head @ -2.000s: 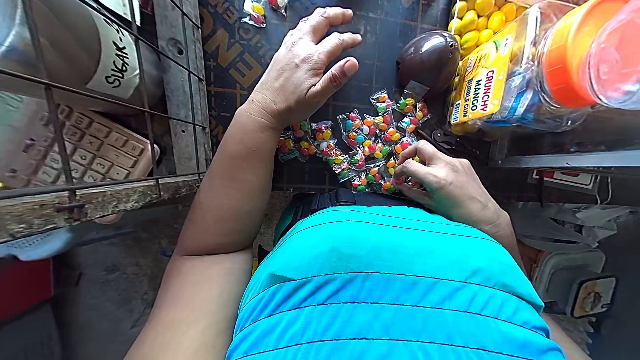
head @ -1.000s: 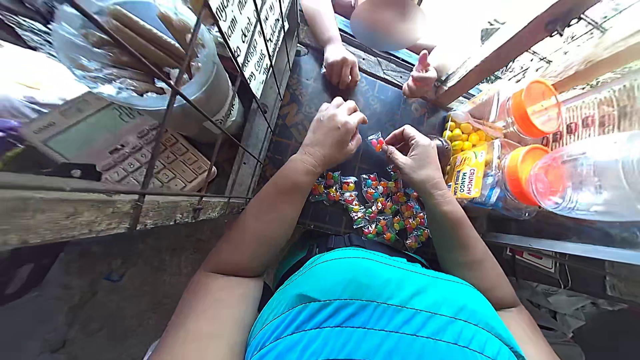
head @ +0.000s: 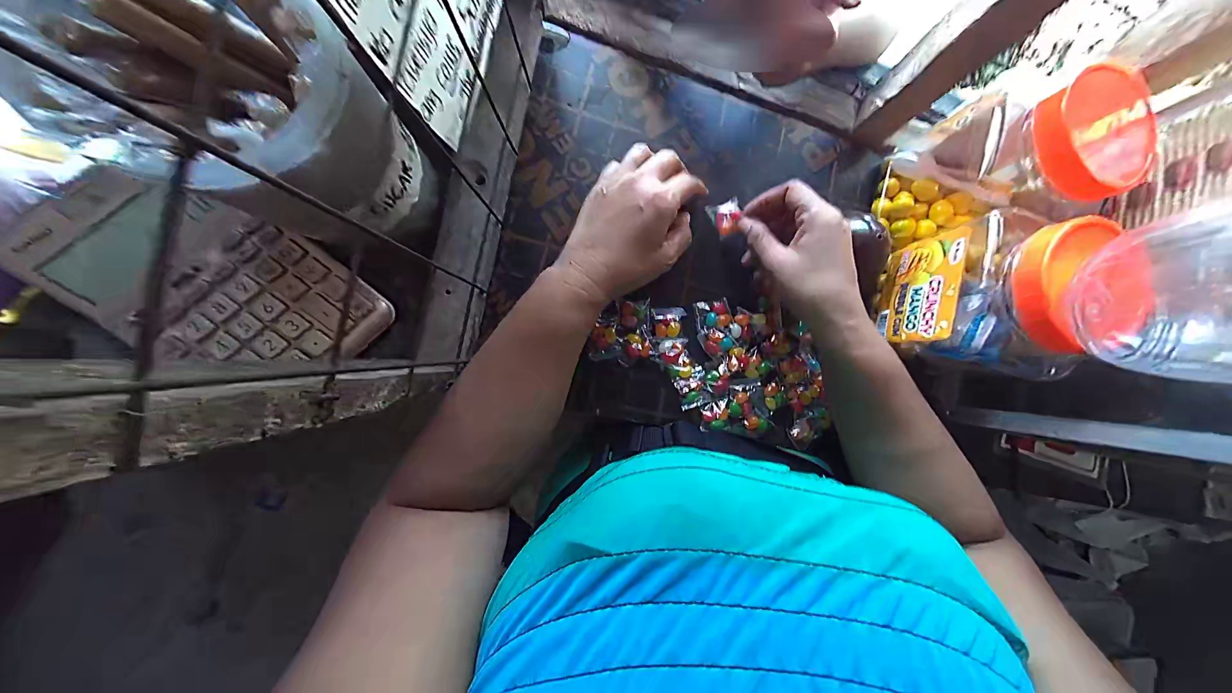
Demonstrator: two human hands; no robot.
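Between the thumb and fingers of my right hand [head: 804,245] is a small clear packet of colored candies [head: 727,217], held above the dark printed table surface [head: 568,106]. My left hand [head: 635,217] is just left of that packet, fingers curled and back turned up; whether anything is inside its fingers cannot be seen. Below both hands, near my body, lies a spread of similar candy packets [head: 736,361], partly covered by my right forearm. A dark rounded object [head: 866,245] shows behind my right wrist.
Plastic jars with orange lids [head: 1068,279] and yellow candies [head: 919,207] stand on the right. At left, behind wire mesh, are a calculator [head: 260,298] and a white tub [head: 356,144]. A wooden rail [head: 828,106] edges the far side, where part of another person shows.
Two seconds ago my right hand was at the candy packets near my body; it now holds one packet farther out. The other person's hands, visible one second ago, are out of sight. The view has shifted.
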